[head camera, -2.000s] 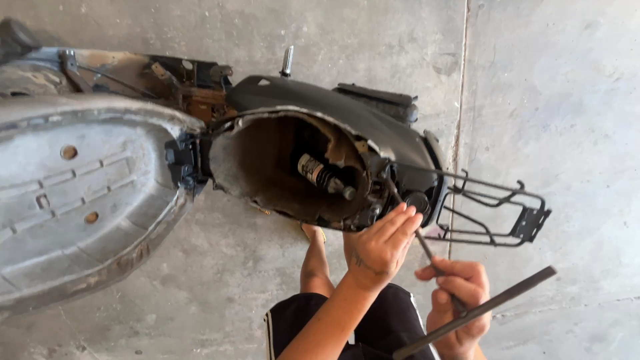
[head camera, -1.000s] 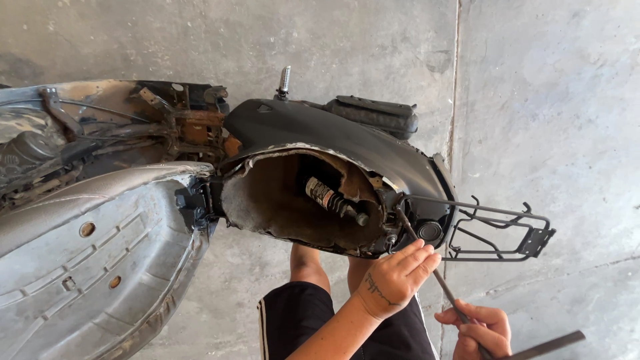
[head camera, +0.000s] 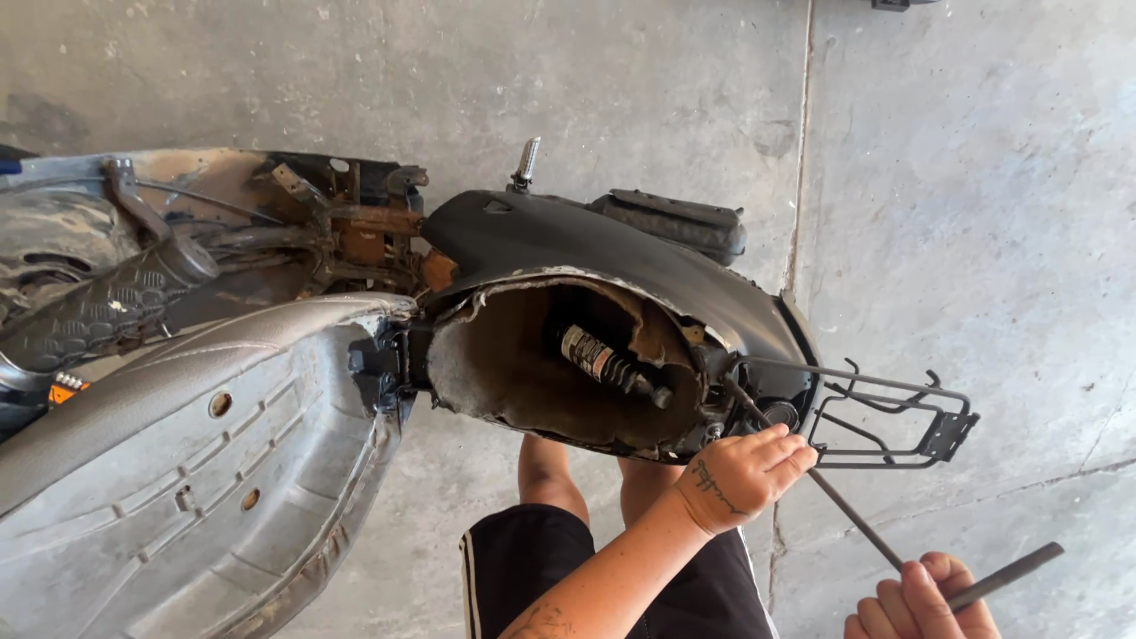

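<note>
My left hand point(head camera: 745, 479) lies over the shaft of a metal T-handle wrench point(head camera: 856, 516), close to the round black cap point(head camera: 780, 415) at the rear of a scooter. Whether its fingers close around the shaft is hidden. At lower right, my right hand point(head camera: 923, 603) is closed on the wrench where shaft and crossbar point(head camera: 1012, 575) meet. The far tip reaches the scooter tail between the storage opening and the rear rack point(head camera: 887, 463); what it touches there is not clear. A bottle with a dark label point(head camera: 590, 355) lies in the worn storage compartment point(head camera: 479, 373).
The raised seat point(head camera: 213, 479) shows its underside at lower left. The black side panel point(head camera: 568, 235), a footpeg point(head camera: 527, 164) and a black cover point(head camera: 674, 220) lie beyond the opening. Rusty frame parts point(head camera: 364, 217) are exposed at left. Concrete floor point(head camera: 976, 177) surrounds the scooter.
The crossbar of the wrench has turned and now points up to the right less far across the view. Both hands stay at the wrench. The view has shifted somewhat.
</note>
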